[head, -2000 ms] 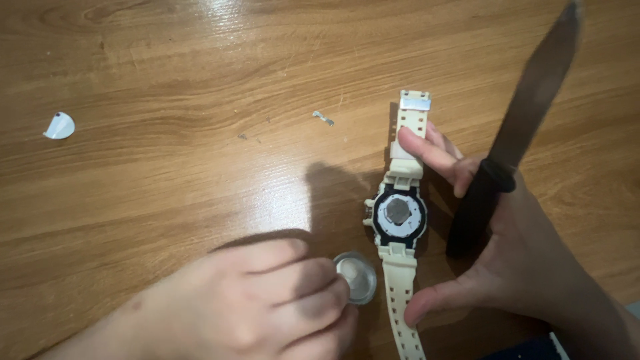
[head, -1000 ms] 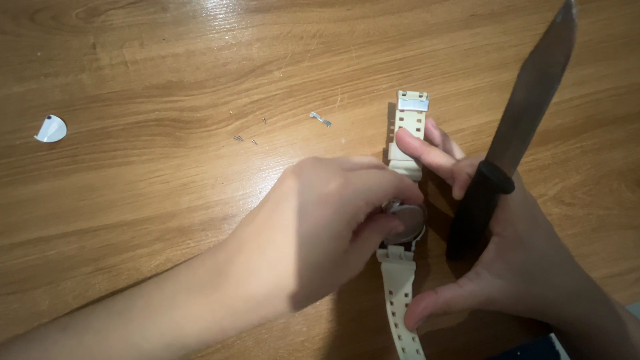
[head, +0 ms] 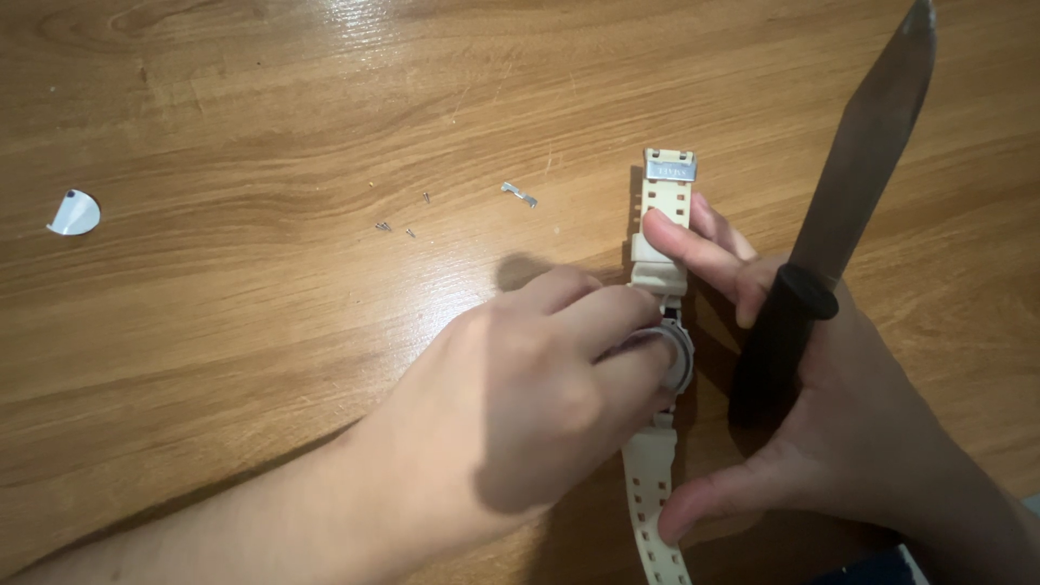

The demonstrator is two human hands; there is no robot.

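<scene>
A cream wristwatch with a perforated strap (head: 650, 455) lies face down on the wooden table. My left hand (head: 561, 366) reaches over its case, its fingertips on the round metal back cover (head: 681, 357); the hand hides much of the case, and whether the cover is seated cannot be told. My right hand (head: 837, 422) presses a fingertip on the upper strap and the thumb against the lower strap. A knife (head: 869, 154) with a black handle (head: 772, 357) rests in that hand, its blade pointing up and away past the watch.
Several tiny screws (head: 383, 226) lie left of the watch, near a small metal clip piece (head: 518, 194). A pale round sticker-like piece (head: 75, 213) is at the far left. A dark blue object (head: 873, 569) shows at the bottom right edge.
My left hand has moved up and right from beside the watch onto its case. The metal cover, earlier on the table left of the strap, is now at the case. My right hand has stayed put.
</scene>
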